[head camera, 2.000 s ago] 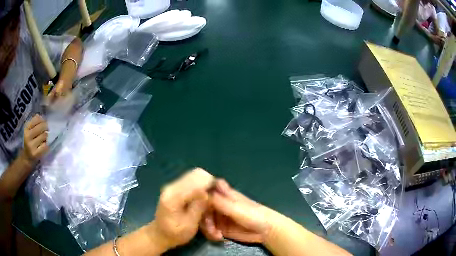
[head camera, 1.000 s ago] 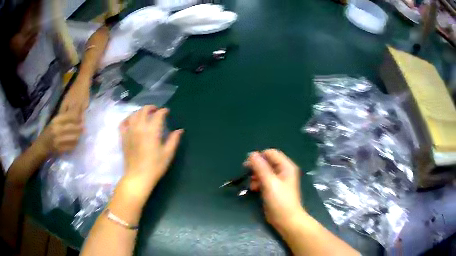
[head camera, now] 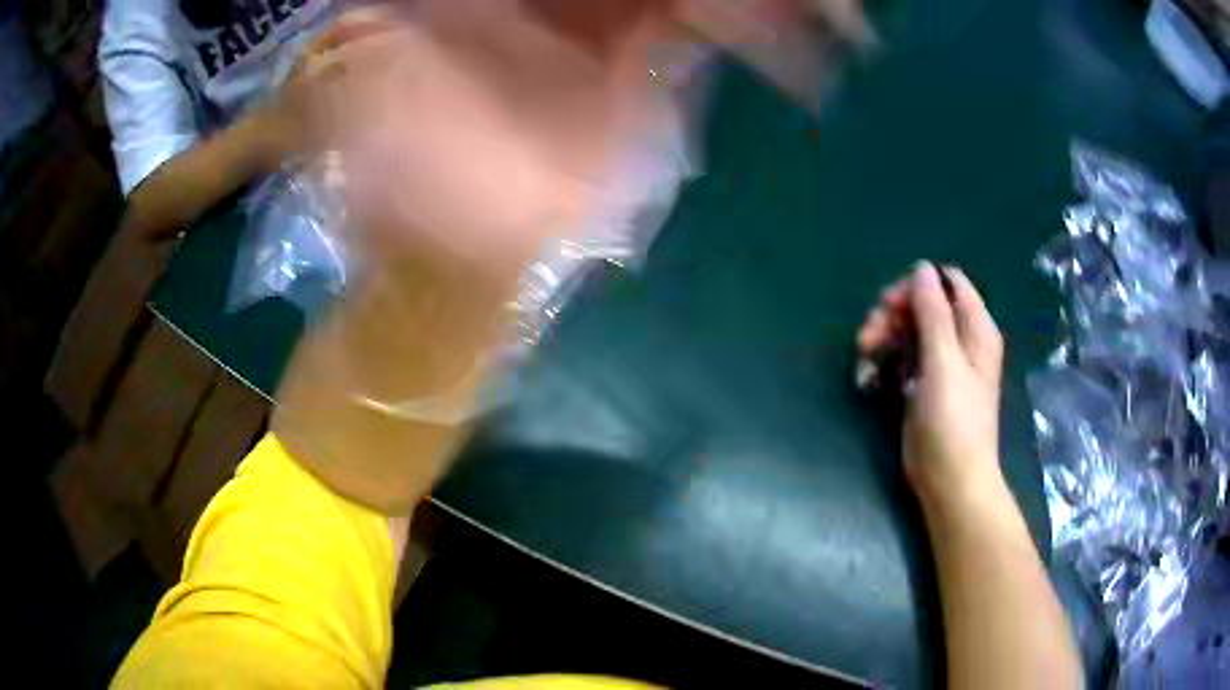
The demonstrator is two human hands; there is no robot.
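Observation:
My right hand (head camera: pixel 938 357) is closed around a small dark cable (head camera: pixel 890 369) with shiny ends, just above the green tabletop. My left hand (head camera: pixel 459 135) is large and badly blurred at the upper left, close to the camera; its fingers and anything in them cannot be made out. Behind and beside it lie clear empty zip bags (head camera: pixel 290 243), partly hidden by my hand and wrist. A glossy pile of packed bags (head camera: pixel 1140 391) lies to the right of my right hand.
The green table (head camera: pixel 755 364) has a curved front edge running from left to lower middle. A co-worker in a grey printed shirt (head camera: pixel 151 81) sits at the upper left, an arm reaching over the table. A white round container (head camera: pixel 1187 51) is cut off at the top right.
The view has swung left and down. My left hand has risen close to the camera from over the empty bags. My right hand still holds the cable and now shows farther right in view.

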